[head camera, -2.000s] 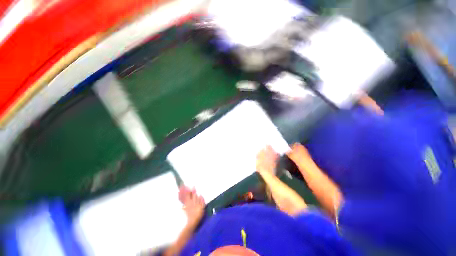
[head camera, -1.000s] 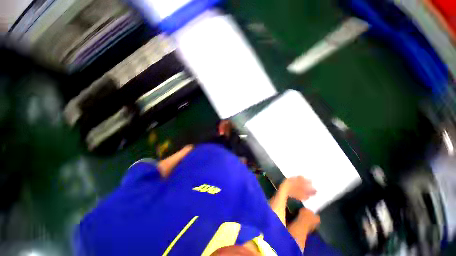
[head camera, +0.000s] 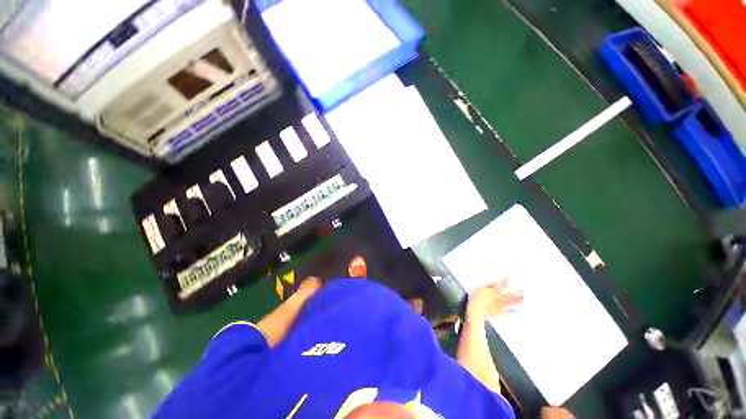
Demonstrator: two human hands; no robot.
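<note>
My right hand (head camera: 496,300) lies on a white mat (head camera: 540,303), with its fingers spread and nothing in it. My left forearm shows left of my blue shirt; the left hand (head camera: 307,288) is mostly hidden at the shirt's edge, so its hold cannot be told. A second white sheet (head camera: 413,168) lies up and left of the mat. The black test fixture board (head camera: 266,203) has a row of white sockets and two pale-green and white connector strips. A red round button (head camera: 357,266) shows near my shirt.
The big beige-grey tester (head camera: 188,78) stands behind the board. A blue tray (head camera: 409,37) with white contents adjoins the second sheet. A white divider strip (head camera: 574,137) crosses the green belt. Blue bins (head camera: 710,155) line the far side. Part of another person's hand (head camera: 558,412) shows at the bottom edge.
The view has swung left and steadied, bringing the board and tester into clear view. My right hand stays on the mat; the other person's hand near it has moved away to the bottom edge.
</note>
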